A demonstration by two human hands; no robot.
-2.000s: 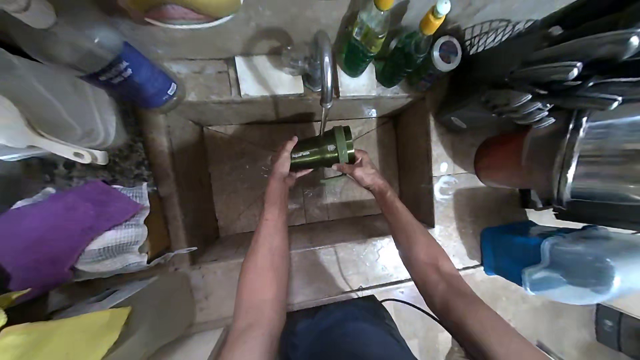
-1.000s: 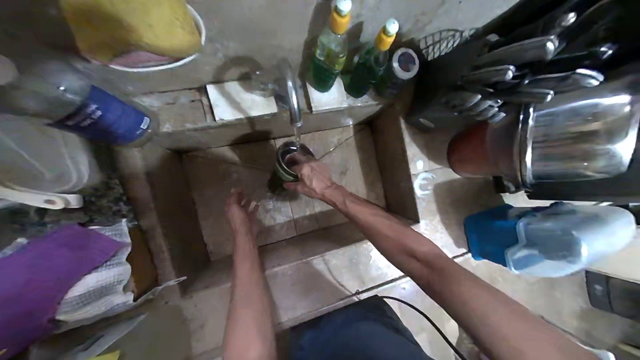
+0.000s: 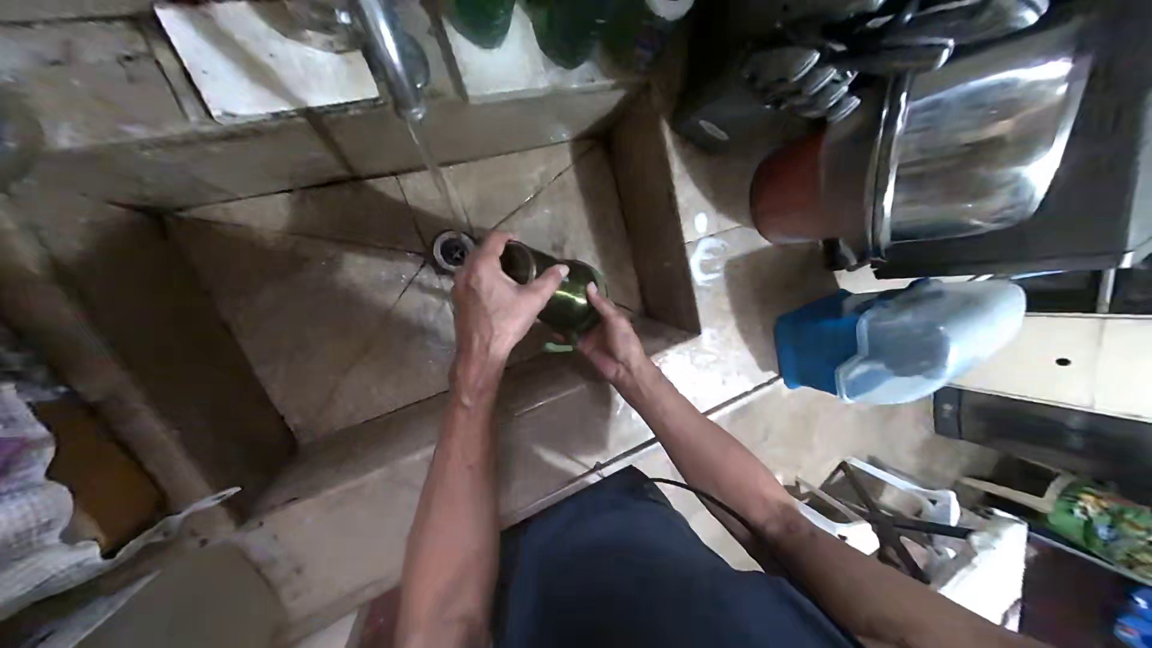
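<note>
A green metal tumbler (image 3: 569, 301) lies tilted on its side between my hands, over the front right part of the tiled sink (image 3: 342, 315). My left hand (image 3: 498, 292) grips its open mouth end, fingers over the rim. My right hand (image 3: 614, 337) holds the base end, where a green strap or handle shows below. Water runs from the metal faucet (image 3: 391, 63) down into the basin, behind the tumbler. The drain (image 3: 452, 250) is just left of my left fingertips.
Green bottles (image 3: 565, 31) stand behind the sink beside a white tile (image 3: 270, 58). On the right are a shiny metal pot (image 3: 981, 135), a reddish-brown container (image 3: 787, 189), and a blue container (image 3: 814, 337) with a clear one. A cloth (image 3: 36, 504) lies at the left.
The tumbler has moved from under the faucet toward the sink's front right and is now tilted sideways. My left hand, apart from it a second ago, now holds it too. The view has shifted closer.
</note>
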